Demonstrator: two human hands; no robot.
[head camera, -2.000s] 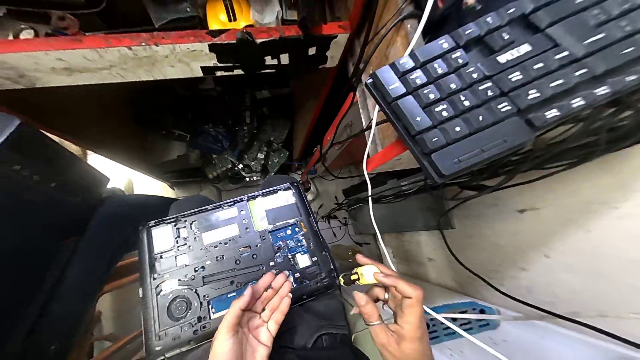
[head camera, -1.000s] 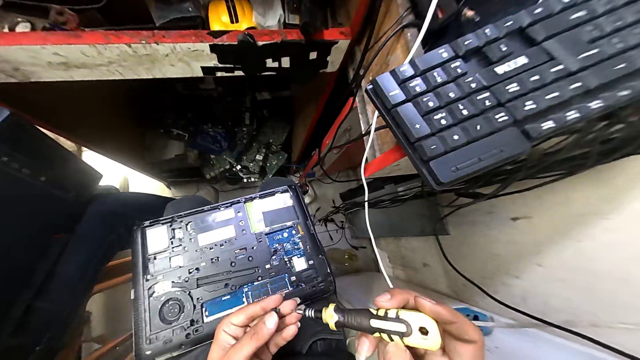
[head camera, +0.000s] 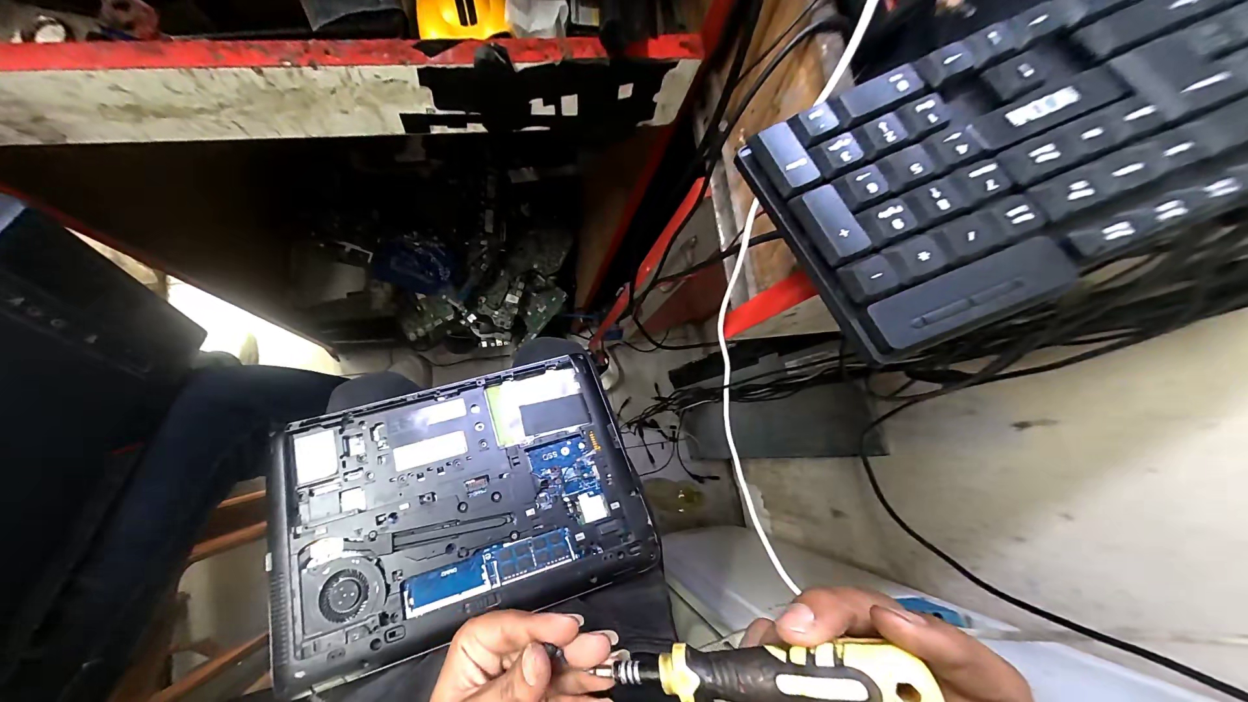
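Observation:
An opened laptop base (head camera: 458, 517) lies on the person's lap, its inner side showing a cooling fan (head camera: 344, 592), blue memory modules (head camera: 487, 570) and a blue circuit board (head camera: 567, 468). Below its near edge, my right hand (head camera: 877, 634) grips the yellow and black handle of a screwdriver (head camera: 780, 673), which points left. My left hand (head camera: 526, 658) has its fingertips at the screwdriver's tip, pinching a small dark piece; whether that is a bit or a screw I cannot tell.
A black keyboard (head camera: 975, 185) rests at the upper right above tangled black cables. A white cable (head camera: 726, 390) runs down past the laptop's right side. Circuit boards (head camera: 497, 302) are piled under a red-edged bench (head camera: 244, 93). A dark-clothed leg is at the left.
Two seconds ago my left hand was open, palm up, over the laptop's near edge, apart from the screwdriver. Both hands have since met at its tip and moved lower, off the laptop.

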